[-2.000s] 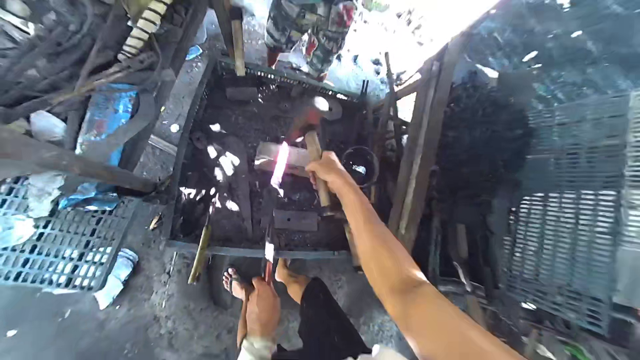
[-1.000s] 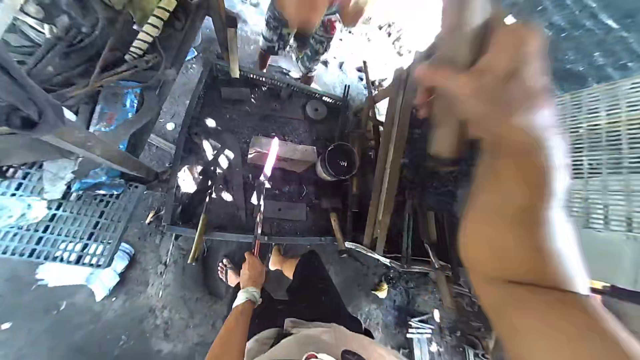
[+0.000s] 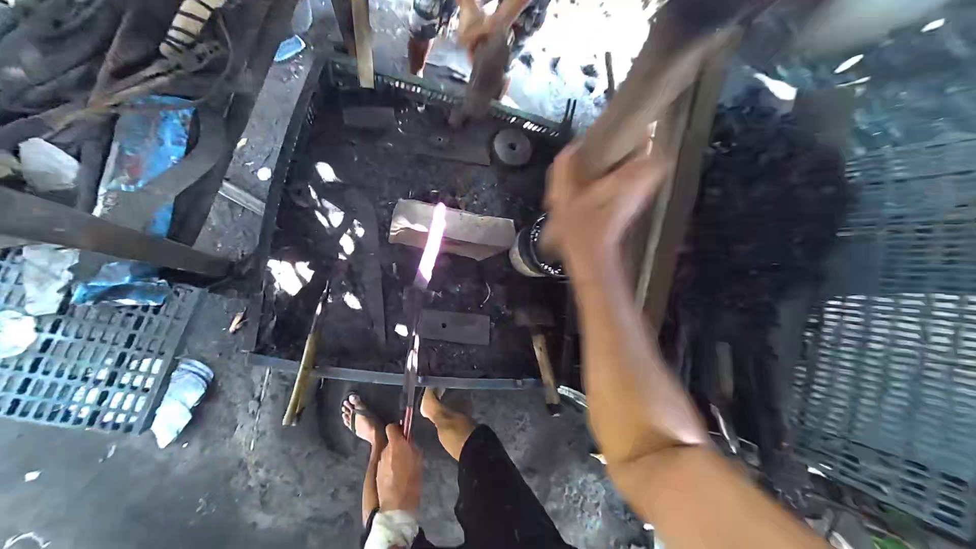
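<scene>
My left hand (image 3: 399, 470), at the lower middle, is closed around the handle end of long metal tongs (image 3: 412, 366). Beyond them a glowing hot metal bar (image 3: 432, 242) lies across a rectangular steel anvil block (image 3: 467, 229). My right hand (image 3: 602, 198) is raised at the right, gripping the wooden handle (image 3: 648, 91) of a hammer. The hammer's head is blurred at the top edge. Beneath my right hand, partly hidden, stands a round container (image 3: 528, 250), just right of the block.
The work lies in a low, dark tray with a metal rim (image 3: 343, 374). A second hammer (image 3: 544, 358) and a wooden-handled tool (image 3: 305, 374) rest over its near edge. Another person's hands (image 3: 488, 23) hold a tool at the far side. Plastic grates (image 3: 99, 366) lie left and right.
My right hand was low beside the block with the hammer, then rose to the right; it is still raised. The other person's hands now reach over the tray's far edge.
</scene>
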